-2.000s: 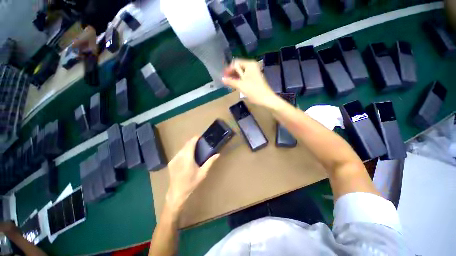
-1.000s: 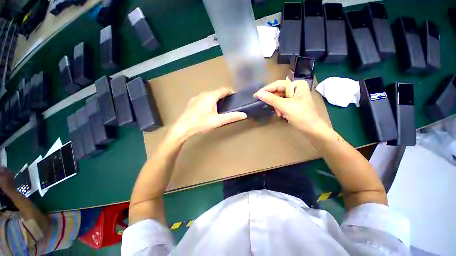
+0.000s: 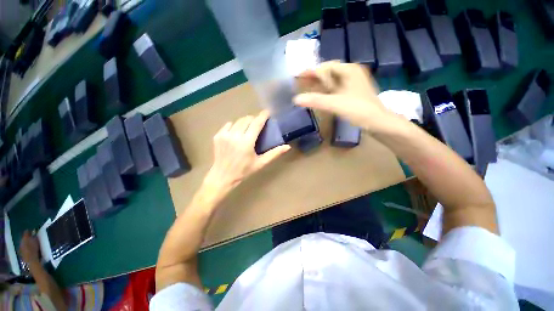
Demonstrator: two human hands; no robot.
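Note:
My left hand grips a dark grey device unit above the tan work board. The unit's glossy black panel faces up and to the right. My right hand is blurred, raised just above and right of the panel, with thumb and fingers bent; whether it holds anything small cannot be told. One unit lies mostly hidden beneath the held one. Another unit lies on the board, partly hidden by my right hand.
A blurred bench lamp hangs over the board's top edge. A white wipe pad and crumpled cloth lie beyond and right. Rows of units stand on both sides. A neighbour's arm and black panels are at far left.
My right hand first came down from the board's top edge to the unit, then lifted off it, up and right. The held unit has turned from edge-on to panel-up.

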